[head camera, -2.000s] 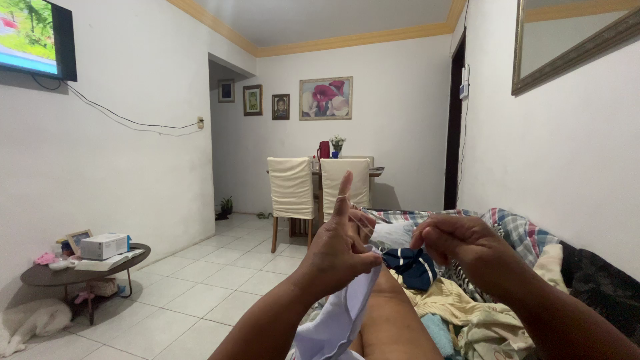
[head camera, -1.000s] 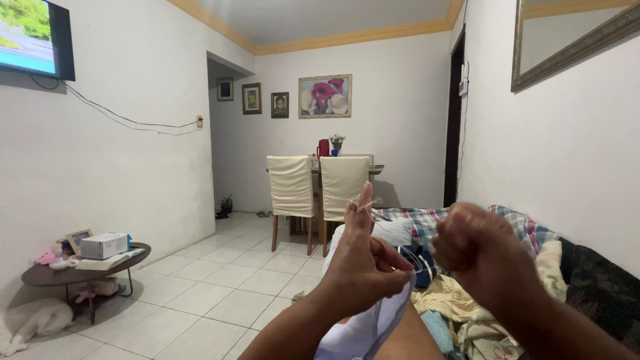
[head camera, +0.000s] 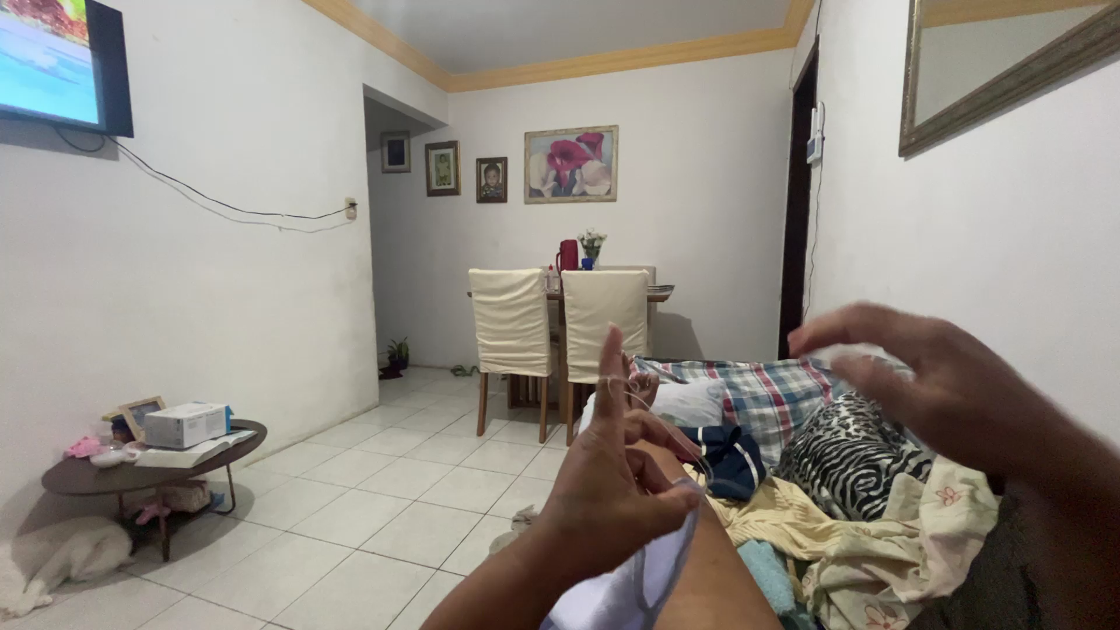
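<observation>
My left hand (head camera: 617, 472) is raised near the middle, index finger pointing up with a thin pale thread (head camera: 639, 385) looped round it. Its thumb and lower fingers pinch the edge of a white-lilac cloth (head camera: 643, 569), which hangs down over my legs. Loose loops of the thread trail to the right of the fingers. My right hand (head camera: 901, 376) is lifted at the right, blurred, its fingers curved and a gap between thumb and index finger; no object shows in it. Whether thread reaches this hand I cannot tell.
My bare leg (head camera: 717, 560) stretches forward along a couch. On the couch lie a plaid cloth (head camera: 779, 394), a zebra-print cushion (head camera: 853, 455), a navy cloth (head camera: 735, 459) and yellow fabric (head camera: 779, 521). A low oval table (head camera: 66, 479) holds a box; beside it lies a white animal (head camera: 79, 551).
My right hand, a closed fist one second ago, has opened its fingers and moved right. My left hand still holds the cloth with its index finger raised.
</observation>
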